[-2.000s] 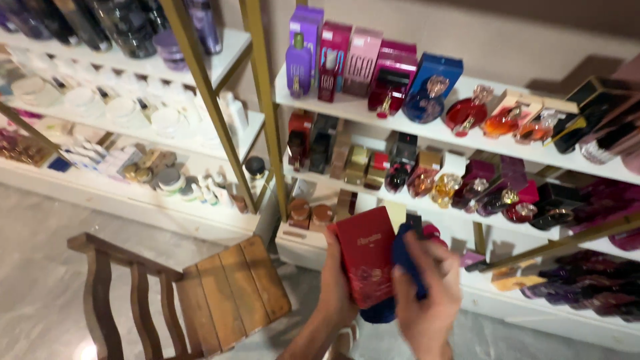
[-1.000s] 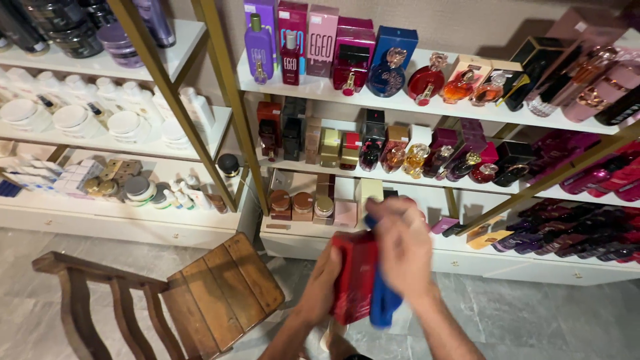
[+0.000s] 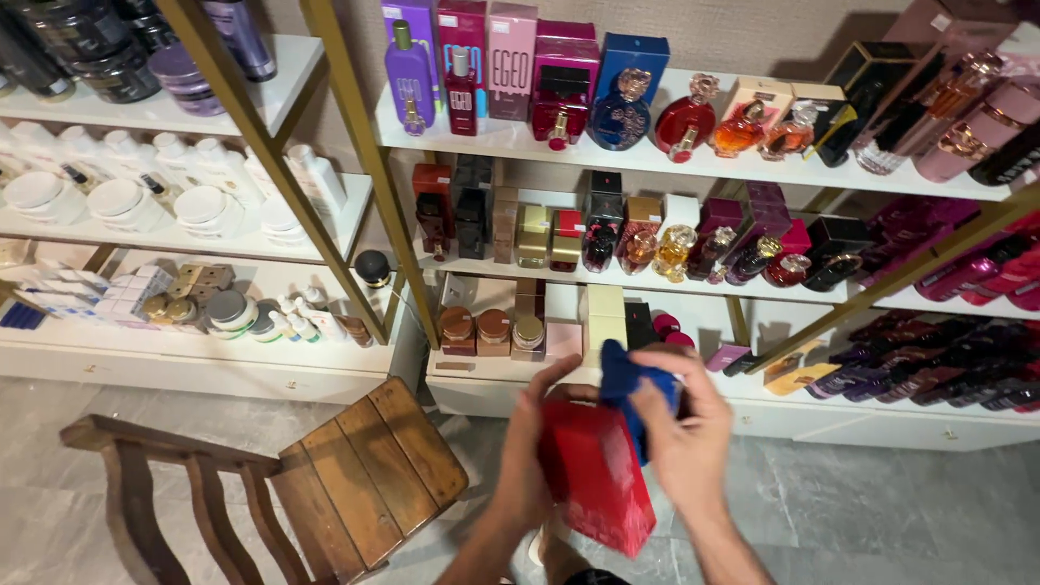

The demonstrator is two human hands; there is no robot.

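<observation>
In the head view my left hand (image 3: 528,447) holds a red perfume box (image 3: 597,479) by its left side, with the box tilted and its front facing me. My right hand (image 3: 686,422) grips a blue cloth (image 3: 621,378), bunched between thumb and fingers, against the upper right of the box. Part of the cloth hangs down behind the box's right edge. Both hands are above the floor, in front of the lowest shelf. The far side of the box is hidden.
Perfume bottles and boxes stand on the white upper shelf (image 3: 520,145) and on the shelves below. Gold metal posts (image 3: 370,162) frame the shelving. White jars (image 3: 207,213) and bottles fill the left unit. A wooden chair (image 3: 370,475) stands at lower left, near the drawers (image 3: 877,431).
The red box was turned edge-on one second ago and now shows more of its front. My right hand has shifted on the blue cloth, which has risen to the box's top.
</observation>
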